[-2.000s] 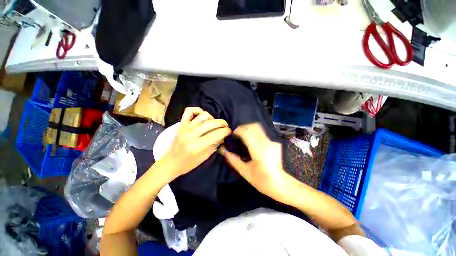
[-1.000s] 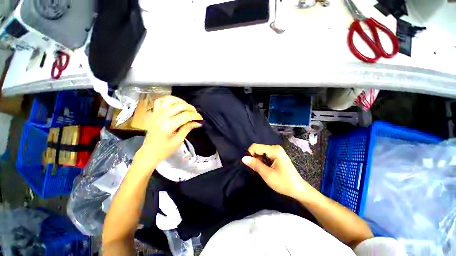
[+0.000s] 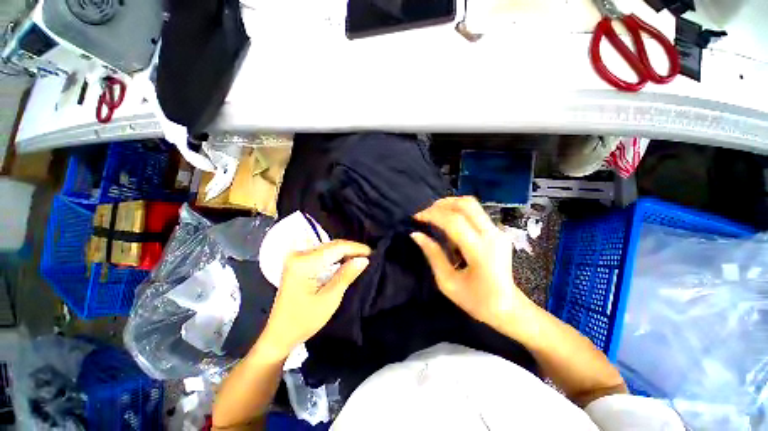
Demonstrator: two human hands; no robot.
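The black garment (image 3: 370,181) lies over the lap below the table edge, with a raised fold between the hands. My right hand (image 3: 472,257) pinches that fold; a small dark thing shows in its curled fingers, too unclear to name. My left hand (image 3: 316,290) is at the left side of the fold, thumb and forefinger close together at the cloth; whether they grip it is unclear. A rounded white piece (image 3: 282,244) with a dark edge line lies just left of the garment's middle, partly behind my left hand.
White table (image 3: 505,80) above, with red-handled shears (image 3: 633,52), a smartphone (image 3: 400,15) and hanging black cloth (image 3: 200,67). Clear plastic bag (image 3: 160,311) left of the lap. Blue crates stand left (image 3: 72,274) and right (image 3: 581,269).
My left hand has come down from the upper left to the garment's middle. My right hand has moved up slightly. The white piece has shifted up and shows less, and the cloth is bunched differently.
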